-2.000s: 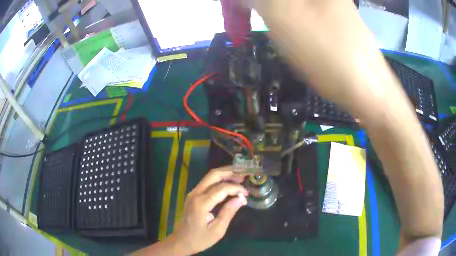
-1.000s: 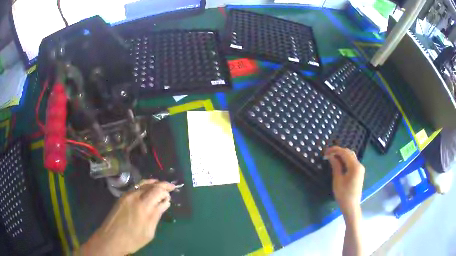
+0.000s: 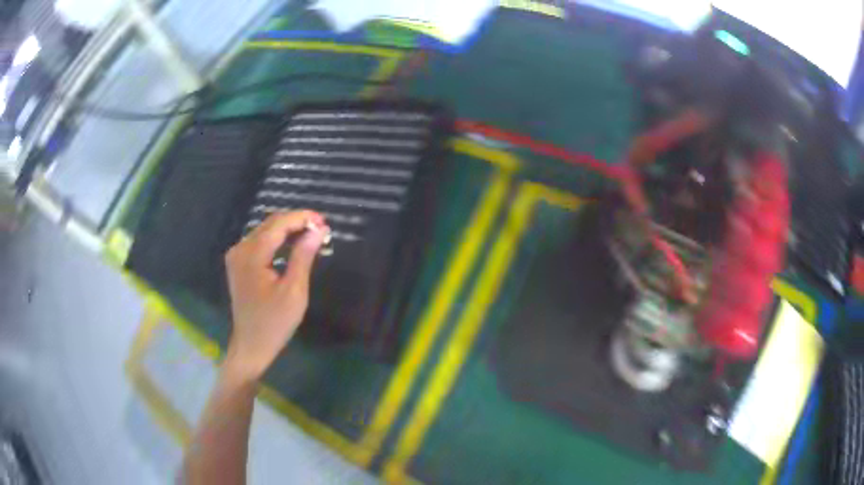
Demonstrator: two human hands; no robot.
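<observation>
My left hand [image 3: 268,284] is over the fuller left component tray [image 3: 355,275], with a small whitish round component [image 3: 315,227] pinched between thumb and finger. Blurred rows of pale parts fill the tray's upper portion; its lower portion looks dark. Whether the component touches the tray cannot be told. My right hand is out of the picture. The toggle press stands at the right, with its red lever [image 3: 753,256] upright over the base and its round metal nest [image 3: 644,355] showing below the head. No hand is on the press.
A darker tray [image 3: 194,208] lies left of the fuller one. Red leads [image 3: 654,213] loop into the press head. A pale yellow paper slip [image 3: 779,384] lies right of the press. Papers [image 3: 407,19] are at the back. A dark tray edge [image 3: 846,407] shows at the far right.
The view has swung left. My left hand has moved from beside the press nest to the left tray. My right hand, earlier over a right tray, has left the picture.
</observation>
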